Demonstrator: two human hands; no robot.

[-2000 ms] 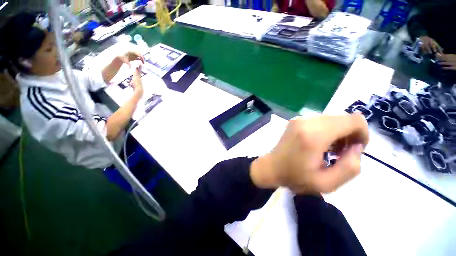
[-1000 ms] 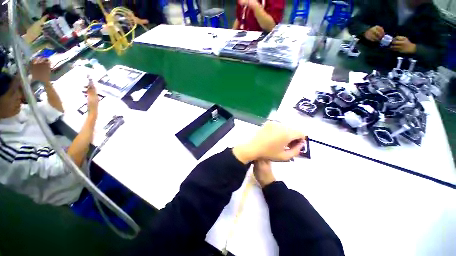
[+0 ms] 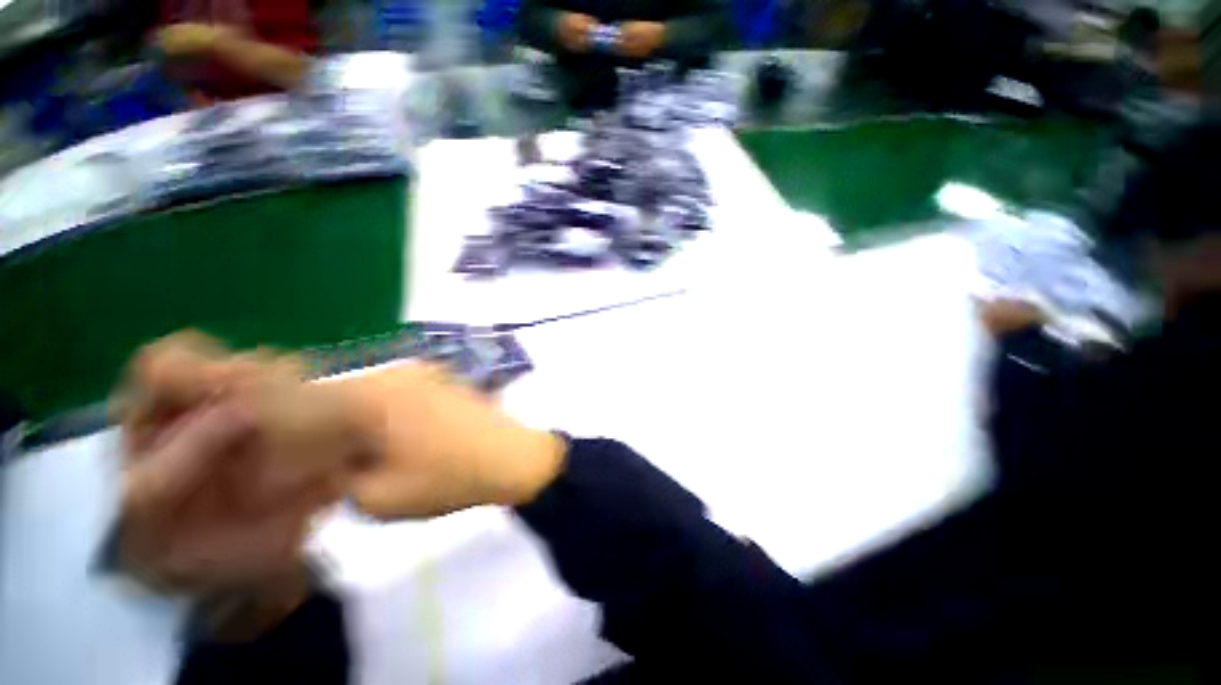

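The view is blurred. My left hand (image 3: 221, 495) is at the left with its fingers curled up. My right hand (image 3: 422, 435) reaches in from the right, and its fingers meet or overlap the left hand. Whether either hand holds a small piece cannot be seen. Black square frames (image 3: 485, 356) lie on the white bench (image 3: 750, 415) just behind my right hand. A large heap of black frames (image 3: 603, 201) lies on the farther white board (image 3: 435, 201).
The green belt (image 3: 201, 274) runs behind the hands. White flat parts (image 3: 1051, 268) lie at the right beside a dark-clothed neighbour (image 3: 1125, 468), whose hand (image 3: 1011, 316) is near them. A person's hands (image 3: 611, 35) show at the back, and a red-clothed person (image 3: 248, 40) at back left.
The view has swung to the right. The green-bottomed tray and the left neighbour have left the picture; the right neighbour and white parts have come in. My hands now appear farther left, raised together.
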